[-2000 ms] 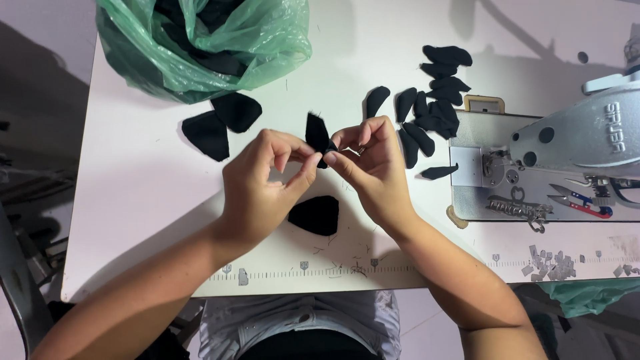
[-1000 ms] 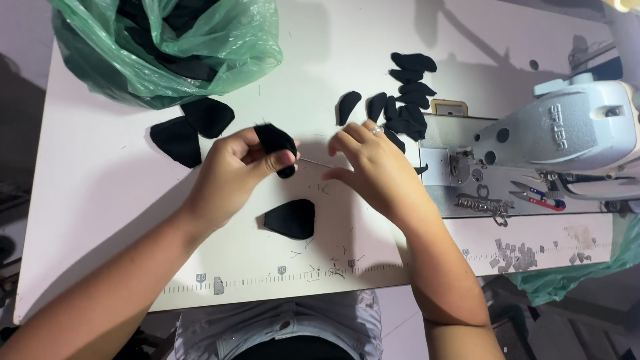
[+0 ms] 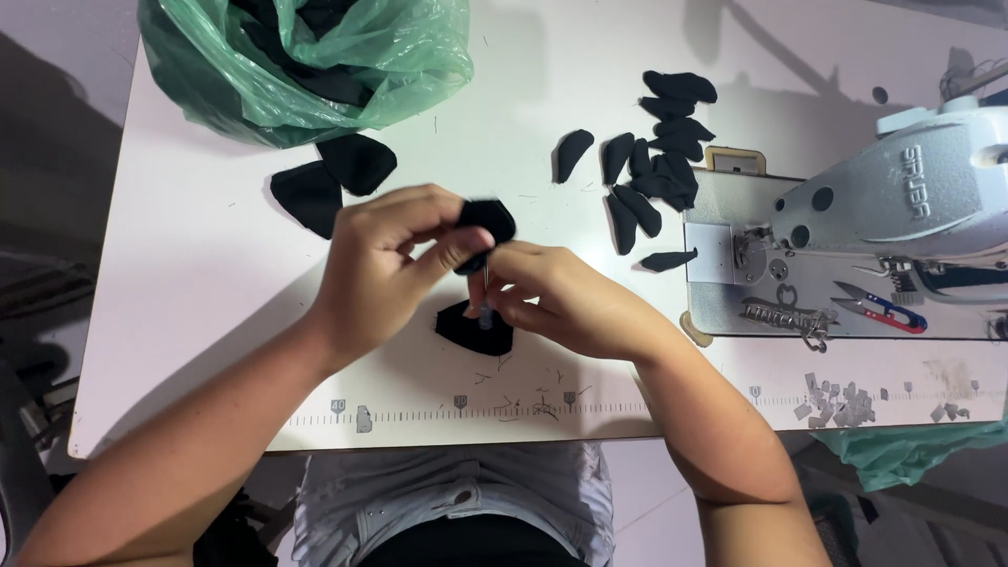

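My left hand [image 3: 394, 260] pinches a small black fabric piece [image 3: 492, 220] between thumb and fingers, above the middle of the white table. Close against it on the right, my right hand [image 3: 559, 295] holds a thin metal tool with a clear handle [image 3: 485, 315]; its shaft points up to the fabric and its tip is hidden. Beneath the hands lies a flat black fabric piece [image 3: 472, 335], partly covered by the fingers. Two more flat black pieces [image 3: 307, 197] overlap to the left. Several small curved black pieces [image 3: 673, 177] are grouped at the right.
A green plastic bag [image 3: 417, 71] holding black fabric stands at the back left. On the right is a sewing machine [image 3: 906, 181], with thread snips [image 3: 882, 307] and a metal hair claw [image 3: 787, 315] on its bed. Gray scraps [image 3: 839, 402] lie near the front edge, beside a printed ruler scale [image 3: 461, 413].
The right hand has come in beside the left hand, with the thin tool now pointing up to the fabric. A second ago the hands were farther apart. The left hand still holds the black piece.
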